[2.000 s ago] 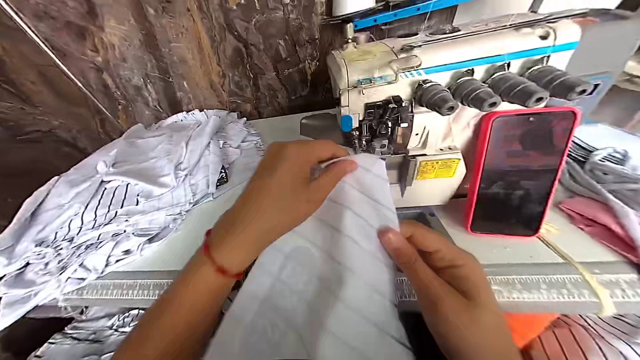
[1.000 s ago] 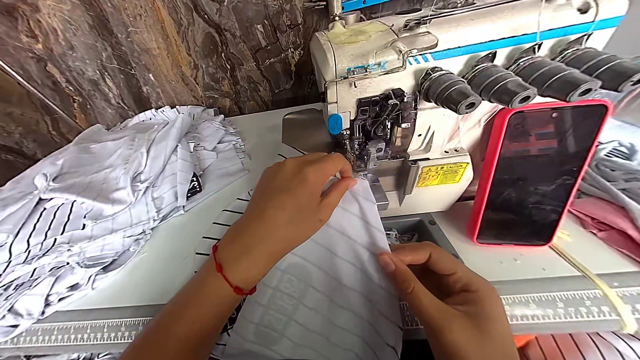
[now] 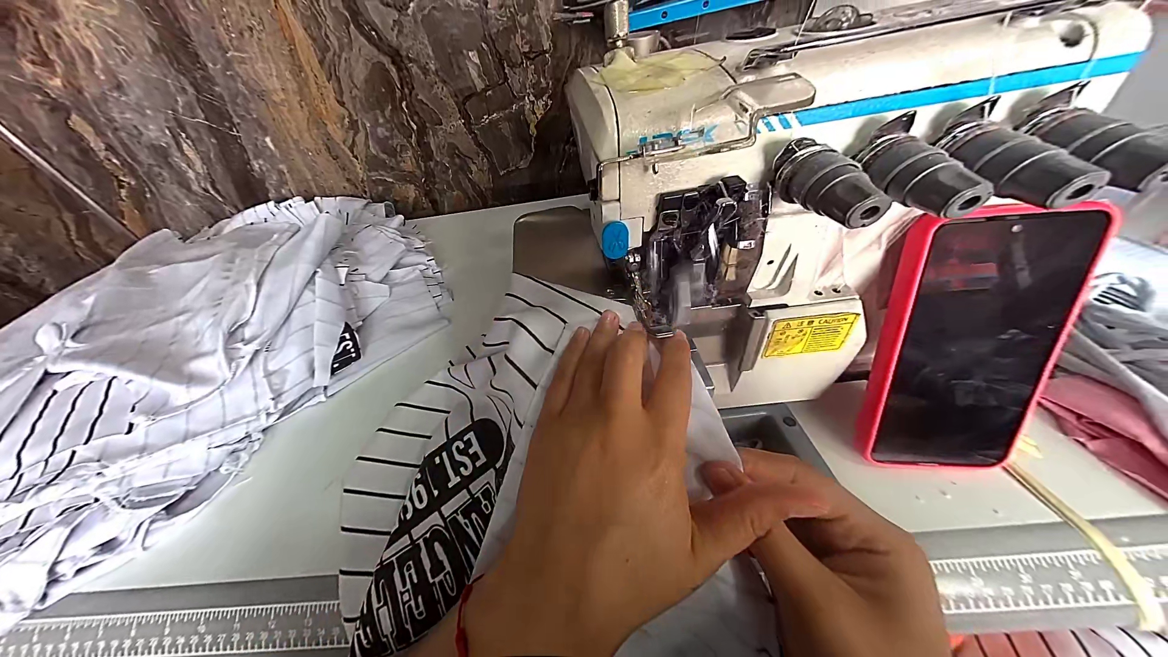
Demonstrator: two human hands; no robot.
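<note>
A white fabric piece with black stripes and a dark print (image 3: 456,493) lies at the front of a Jack overlock sewing machine (image 3: 712,119), its upper edge at the presser foot (image 3: 659,321). Flat on this cloth rests my left hand (image 3: 611,493), fingers spread, the fingertips just before the foot. My right hand (image 3: 821,547) pinches the fabric's right edge between thumb and fingers, close to my left thumb. The fabric's lower part is partly hidden under both hands.
A heap of striped white fabric pieces (image 3: 210,310) lies on the left. A phone in a red case (image 3: 990,338) leans upright by the thread tension knobs (image 3: 830,182). A measuring tape strip (image 3: 1049,579) runs along the front edge; pink cloth (image 3: 1109,429) lies far right.
My left hand has gone from pinching the fabric's top edge to lying flat on it. The cloth is at the foot, with its printed side partly showing. The view has moved closer.
</note>
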